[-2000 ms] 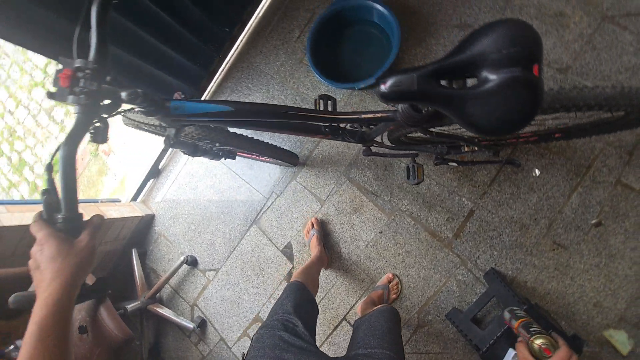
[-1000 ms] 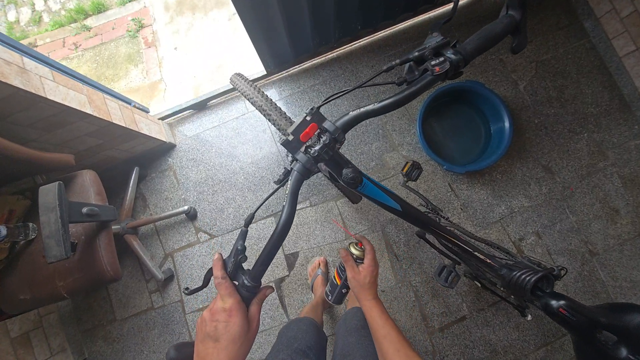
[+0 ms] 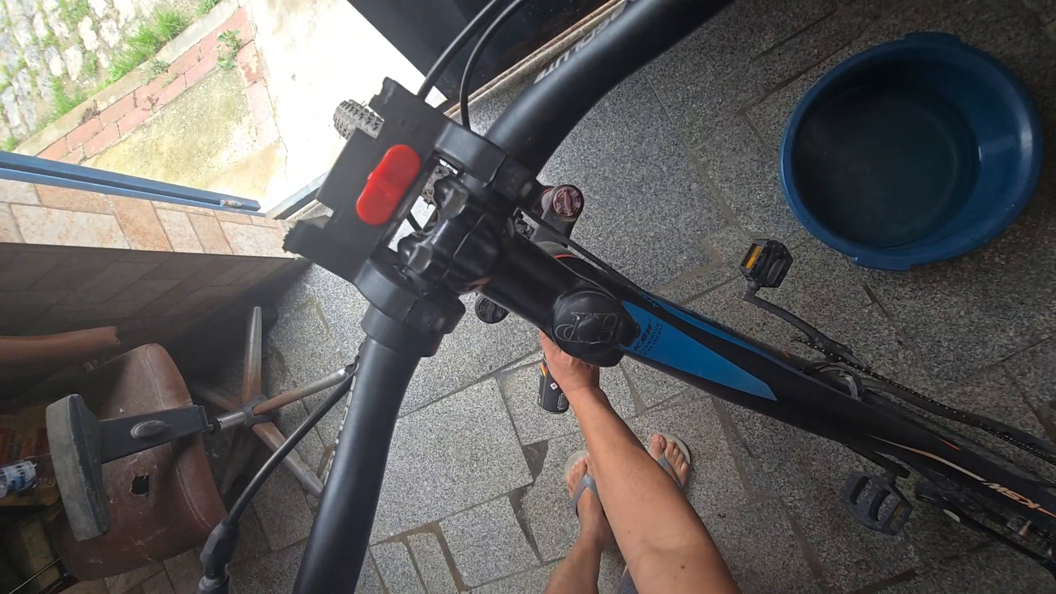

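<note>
The handlebar (image 3: 363, 462) of a bicycle crosses the near view, clamped at the black stem (image 3: 516, 280). A black mount with a red button (image 3: 388, 184) sits in front of the stem. Below the stem, my right hand (image 3: 571, 367) is wrapped around a spray can (image 3: 552, 389); the can's top and part of the fingers are hidden behind the bike. The blue and black frame tube (image 3: 701, 355) runs to the lower right. My left hand is outside the view.
A blue plastic tub (image 3: 912, 153) stands on the stone floor at the right. Pedals (image 3: 766, 262) stick out beside the frame. A brown office chair (image 3: 136, 462) lies at the left beside a tiled low wall (image 3: 148, 227). My sandalled feet are below my arm.
My view has moved much closer to the stem. My left hand, on the left grip a second ago, has left the view. My right hand with the can is now partly behind the stem.
</note>
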